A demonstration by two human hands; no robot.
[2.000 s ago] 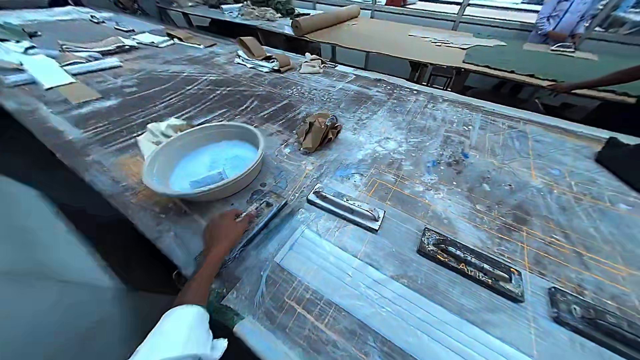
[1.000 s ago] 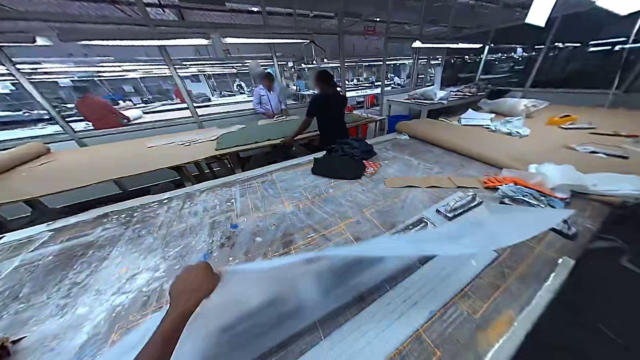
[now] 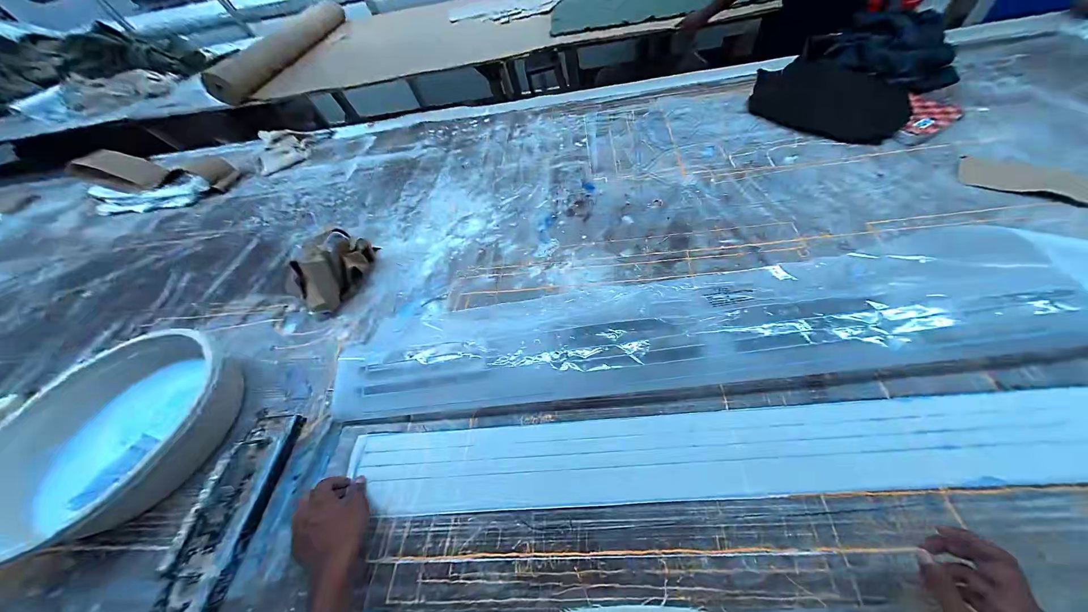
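A long pale strip with thin lengthwise lines [image 3: 680, 459] lies flat on the marked, stained table [image 3: 544, 195]. At its lower left corner is my left hand [image 3: 331, 531], fingers bent and close together. My right hand [image 3: 977, 569] is low at the right, below the strip, thumb and fingers curled near a pale orange line. Whether either hand pinches something thin cannot be told. Behind the strip, a translucent plastic sheet [image 3: 595, 340] is spread with shiny creases, and dark shapes show through it. A small white edge [image 3: 633, 608] shows at the bottom.
On the left stands a round basin of pale liquid [image 3: 225, 391], beside a long dark-edged tool [image 3: 229, 518]. Crumpled brown material [image 3: 331, 268] lies behind. Dark cloth [image 3: 829, 98] and a brown piece [image 3: 1020, 178] are at the right. Another person's arm [image 3: 701, 17] shows at the far table.
The translucent sheet, raised in my left hand one second ago, now lies flat behind the strip. My left hand is now at the strip's left end, and my right hand has come into view.
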